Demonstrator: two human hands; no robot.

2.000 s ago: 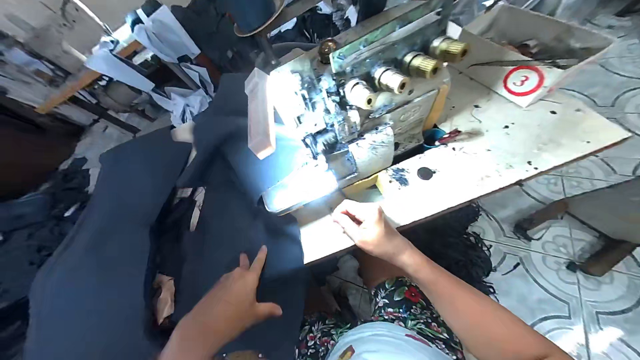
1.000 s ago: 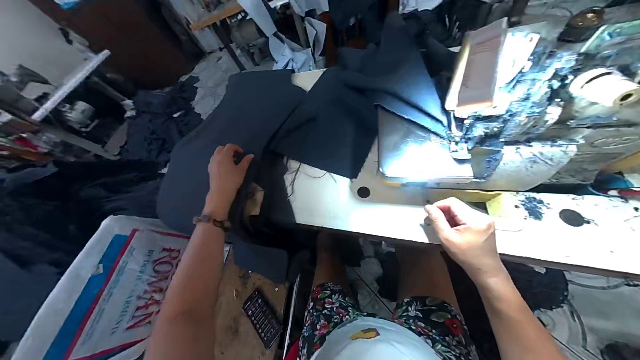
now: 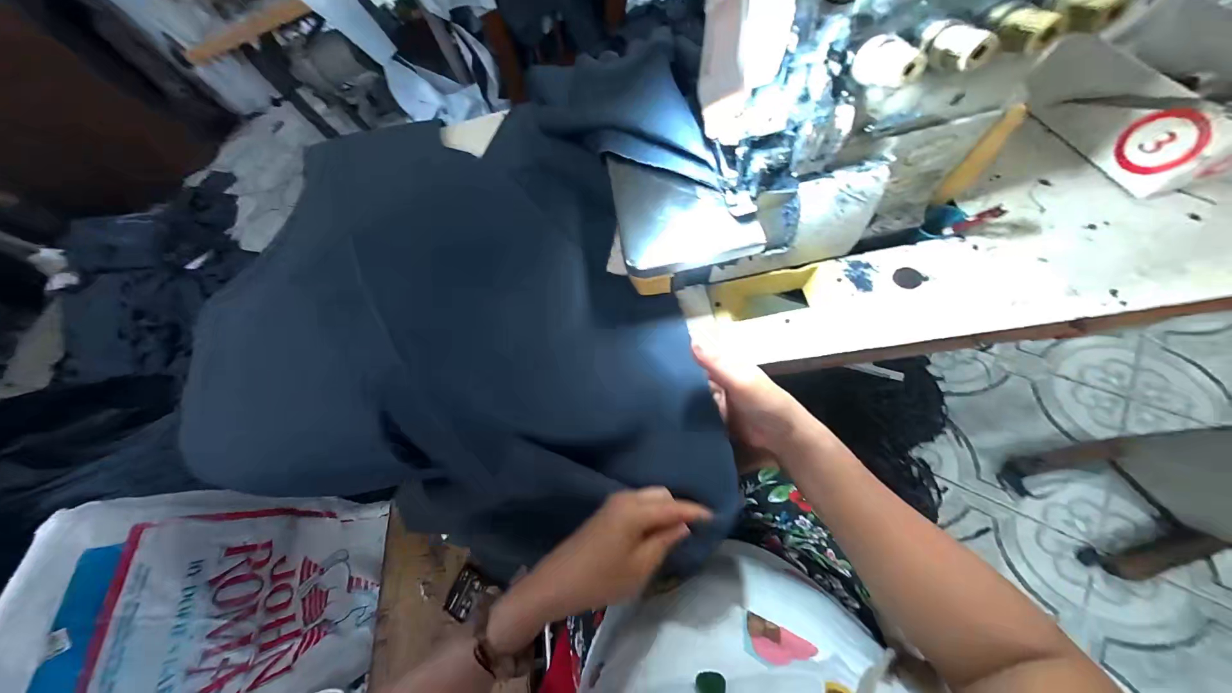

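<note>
Dark navy fabric [image 3: 462,289] lies over the table and hangs over its near edge toward my lap. My left hand [image 3: 640,539] is at the fabric's near edge, its fingers bent; blur hides whether they pinch the cloth. At the right edge of the fabric, my right hand [image 3: 751,399] has hold of it, the fingers partly hidden behind. Above the hands stands an overlock sewing machine [image 3: 789,144] with its lamp lit; part of the fabric lies beside its bright metal cloth plate [image 3: 674,226].
The white table [image 3: 1011,279] extends right, with a dark round hole and a box marked with a circled 3 [image 3: 1155,135]. A printed white sack [image 3: 241,597] lies lower left. A wooden stool [image 3: 1136,491] stands at right. Dark cloth heaps [image 3: 125,298] lie at left.
The fabric now covers the near table edge that showed bare a second ago. My left hand has come from the left toward my lap, and my right hand now holds the fabric.
</note>
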